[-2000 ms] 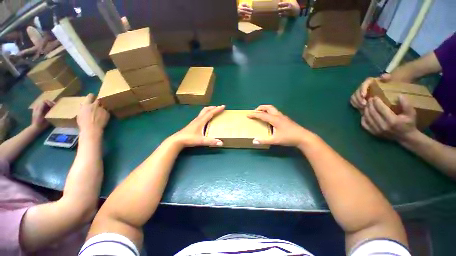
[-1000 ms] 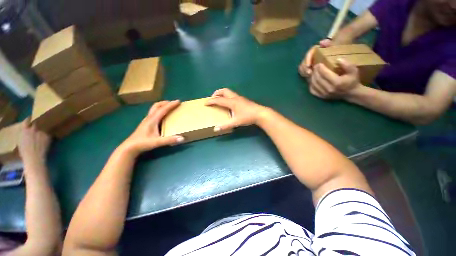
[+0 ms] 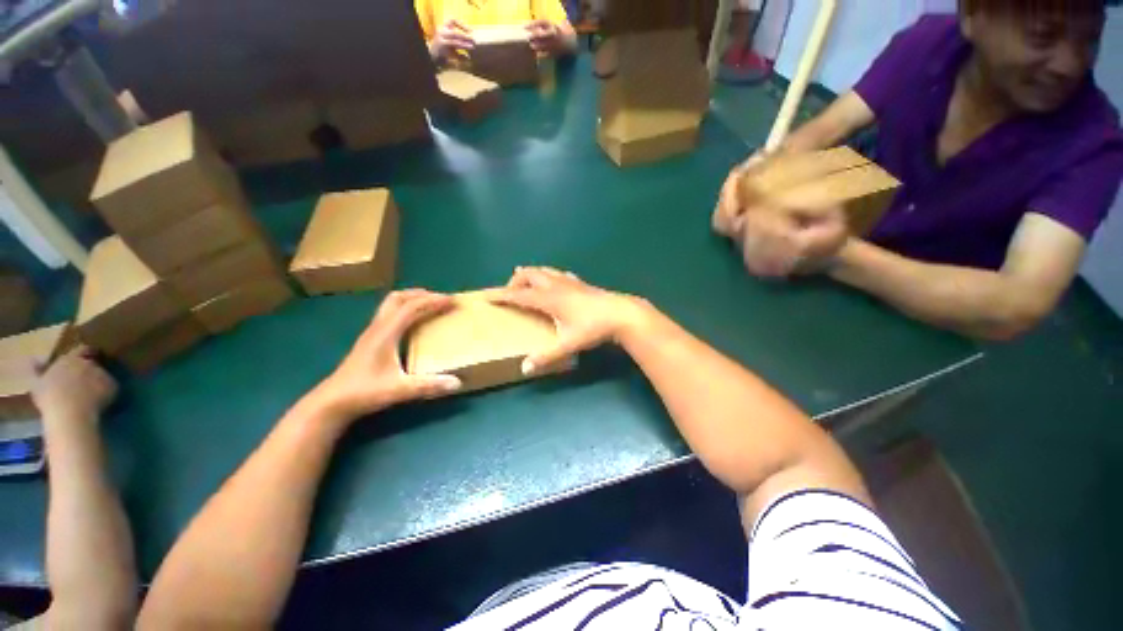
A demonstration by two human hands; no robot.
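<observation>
A small brown carton lies flat between my two hands, low over the green bench near its front edge. My left hand grips its left end, thumb on the front side and fingers over the top. My right hand grips its right end the same way. The carton's top looks closed, with thin dark gaps where the hands press its ends. Whether its underside touches the bench cannot be told.
Left are a carton stack, a single carton and a neighbour's hand at a scale. Right, a person in purple holds a carton. At the back stand an open carton and a person in yellow holding a carton.
The view has swung right, then tilted up slightly, bringing the person in yellow back into view. My hands keep their grip on the carton. The hands of the person in purple have shifted and look blurred.
</observation>
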